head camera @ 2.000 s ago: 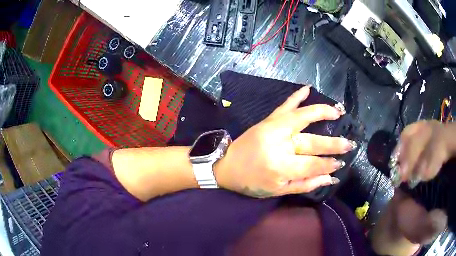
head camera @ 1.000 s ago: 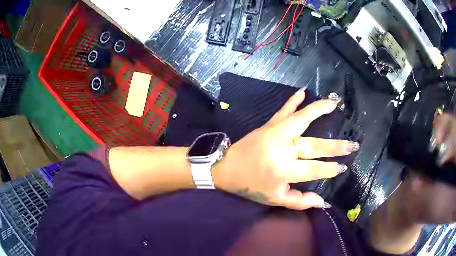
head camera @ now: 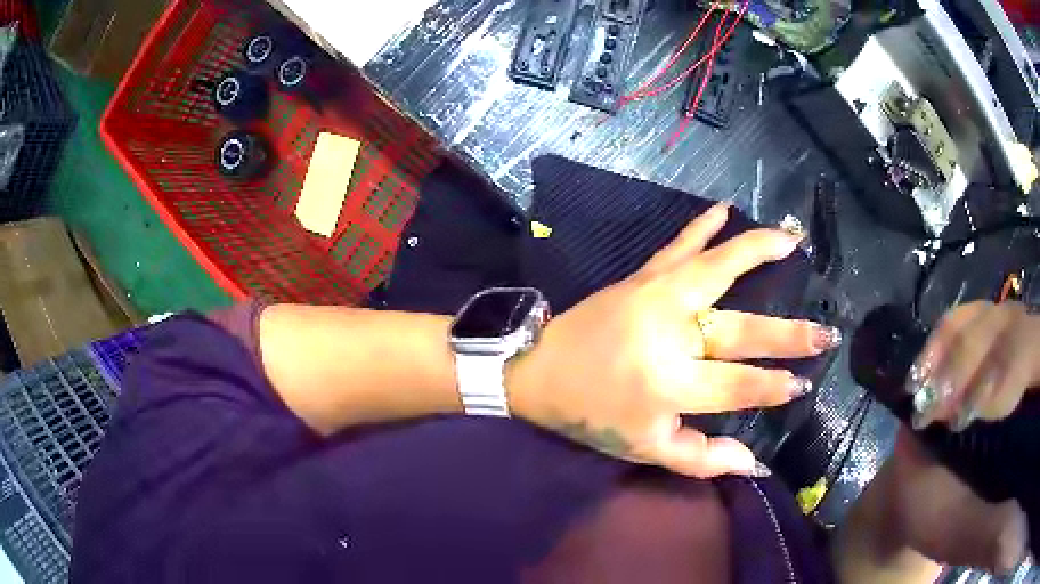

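Note:
A black ribbed speaker body (head camera: 593, 217) lies in front of me at the bench edge. My left hand (head camera: 661, 342), with a watch at its wrist, lies spread over the body and holds it, hiding much of it. A small yellow tag (head camera: 541, 229) shows on its near left part. My right hand (head camera: 986, 359) is at the right edge, partly cut off, with its fingers curled round a long black object (head camera: 884, 342). What this object is cannot be told. It shows beside the body, apart from my left hand.
Black panel mouldings (head camera: 602, 57) and red wires (head camera: 684, 69) lie at the far side. A pale metal-framed unit (head camera: 912, 126) stands at the far right. A red crate (head camera: 205, 222) at left holds small black cylinders (head camera: 242, 153) and a pale yellow block (head camera: 328, 184).
The camera view has shifted slightly. My right hand has gone out to the right edge with the black object and come back partway towards the body. My left hand stays on the body, its thumb spread wider.

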